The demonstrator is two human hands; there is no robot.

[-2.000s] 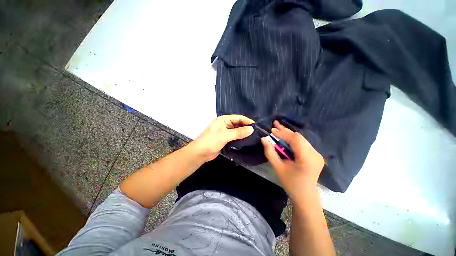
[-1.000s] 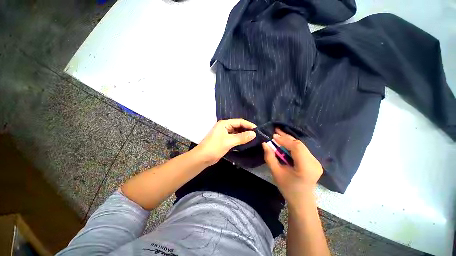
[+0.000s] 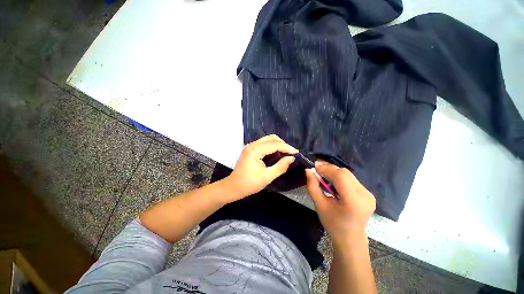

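A dark pinstriped jacket point(image 3: 310, 74) lies on the white table, its sleeves stretching away at the top and right. My left hand point(image 3: 257, 166) pinches the jacket's bottom edge between thumb and fingers. My right hand point(image 3: 345, 198) holds thread snips point(image 3: 326, 185) with a pink and white handle, mostly hidden in the palm. The snips' dark tips point at the pinched edge, close to my left fingertips. A pocket flap point(image 3: 421, 92) shows on the right side of the jacket. Any thread end is too fine to see.
The white table point(image 3: 155, 74) has its near edge running diagonally in front of my body. A blue rim point(image 3: 139, 126) shows just under that edge. The speckled floor point(image 3: 115, 155) lies at left, with part of a cardboard box point(image 3: 23, 273) at the bottom left.
The jacket has shifted slightly left in view. My left hand has turned a little at the bottom edge, and the snips' handle shows less in my right hand.
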